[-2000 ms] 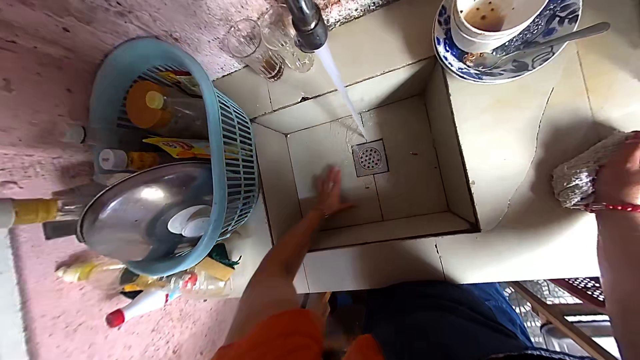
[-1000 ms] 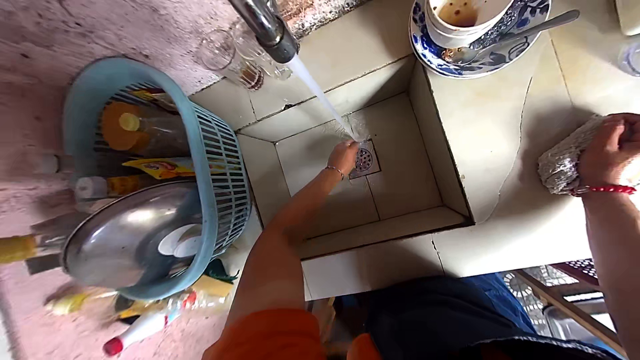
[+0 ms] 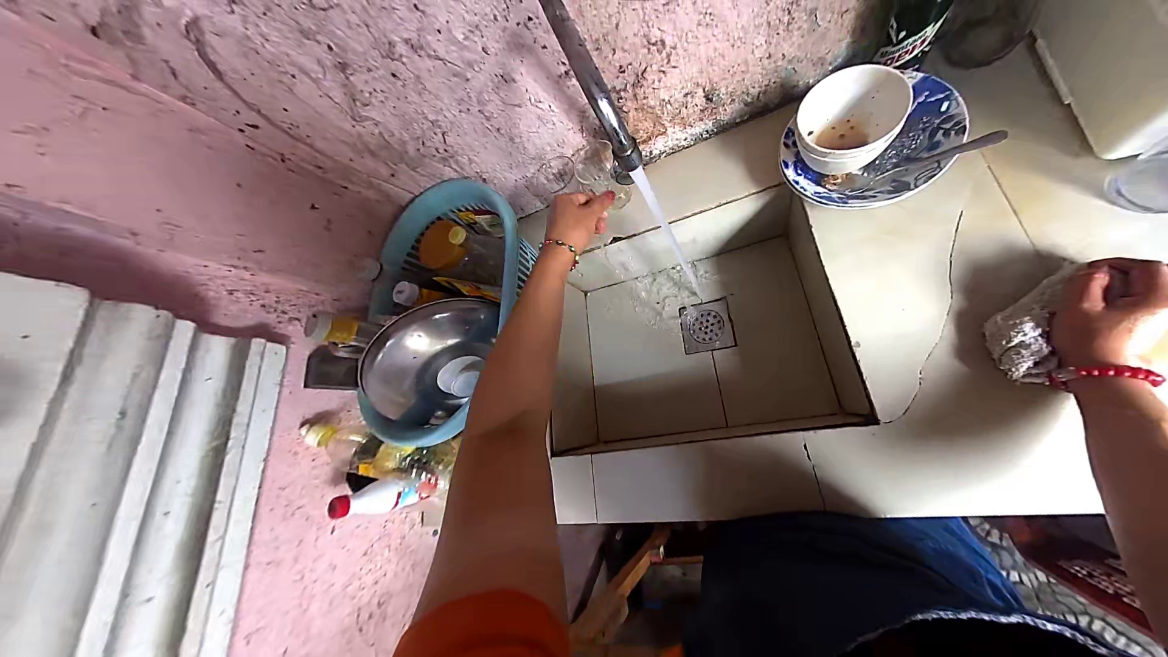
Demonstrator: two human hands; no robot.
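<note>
My left hand (image 3: 579, 222) reaches over the sink's upper left corner, at clear glasses (image 3: 598, 164) by the wall; whether its fingers grip one, I cannot tell. Beside it, water runs from a metal faucet (image 3: 613, 128) into the tiled sink (image 3: 657, 401), by the round drain (image 3: 705, 326). My right hand (image 3: 1109, 310) is closed on a wet, light cloth (image 3: 1027, 328), pressed on the counter at the right. Behind the sink's right corner, a white bowl (image 3: 853, 119) with brownish liquid sits on a blue-and-white plate (image 3: 949, 109), with a spoon (image 3: 949, 155) across it.
At the left, a blue plastic basket (image 3: 411, 219) holds bottles and a steel bowl (image 3: 424, 351). More plastic bottles (image 3: 379, 497) lie below it. A green bottle (image 3: 912, 32) stands near the wall, and a white container (image 3: 1109, 73) is at the upper right.
My left hand has moved from the running water over the drain to the glasses by the wall. My right hand stays on the cloth. The view has shifted left.
</note>
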